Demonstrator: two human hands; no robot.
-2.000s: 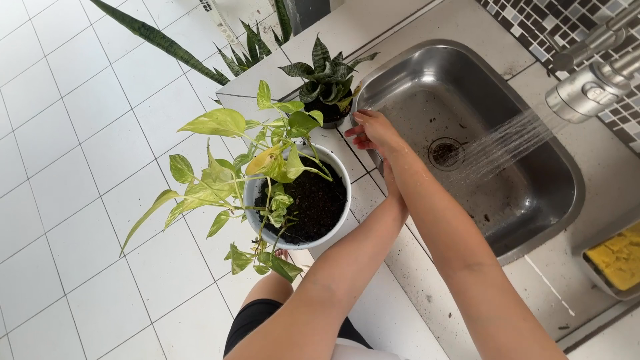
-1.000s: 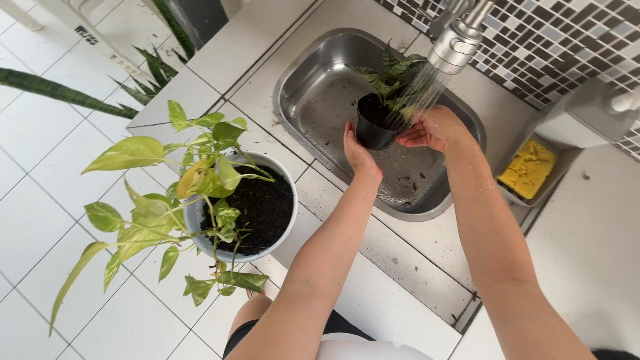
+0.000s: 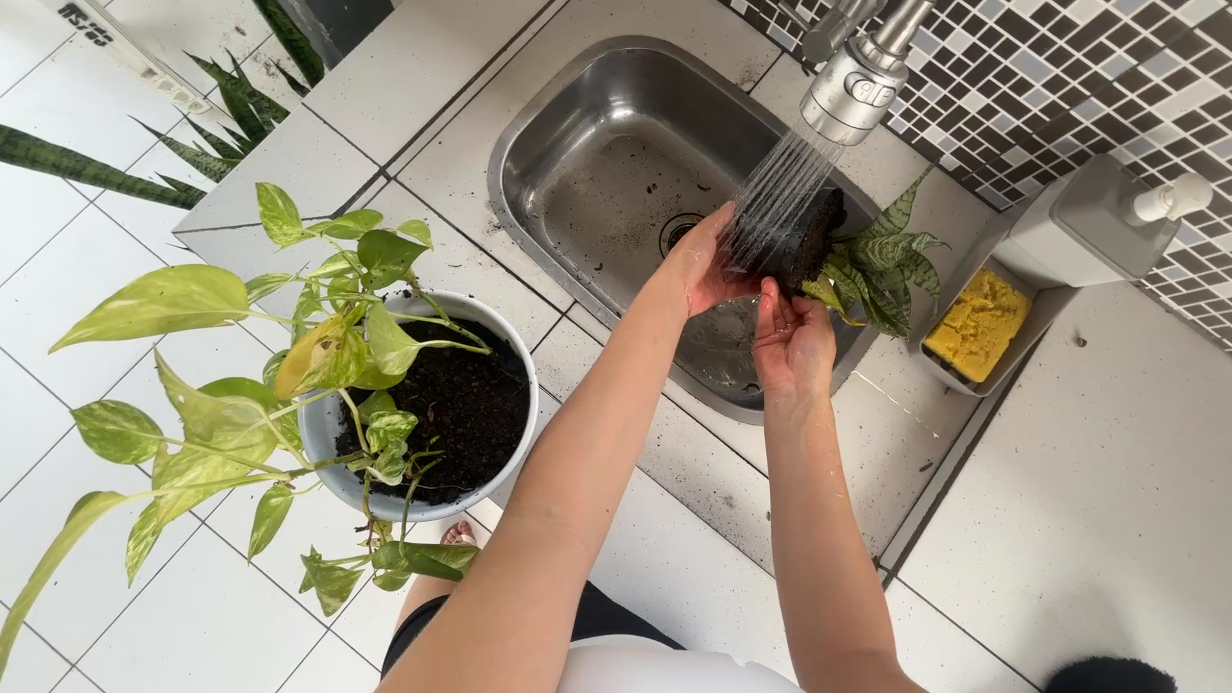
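A small black plastic pot (image 3: 778,239) is tipped on its side over the stainless steel sink (image 3: 616,125), its snake plant (image 3: 881,274) pointing right. My left hand (image 3: 705,269) holds the pot's side and base. Beneath the rim, my right hand (image 3: 794,337) supports it with the fingertips. Water from the faucet spray head (image 3: 852,91) runs over the pot's wall. Dark soil shows at its mouth. Left of the sink stands a white pot (image 3: 525,385) of dark soil with a variegated pothos (image 3: 221,423).
Right of the sink, a yellow sponge (image 3: 977,325) sits in a holder beside a soap dispenser (image 3: 1088,217). Soil specks lie on the white tiled counter (image 3: 693,481). Mosaic tiles (image 3: 1049,87) cover the wall behind. Long snake plant leaves (image 3: 231,106) rise at upper left.
Two seconds ago the small potted plant stood on the counter beside the white pot. One second ago both hands held it nearly upright under the spray; now it is tipped sideways, farther right over the sink.
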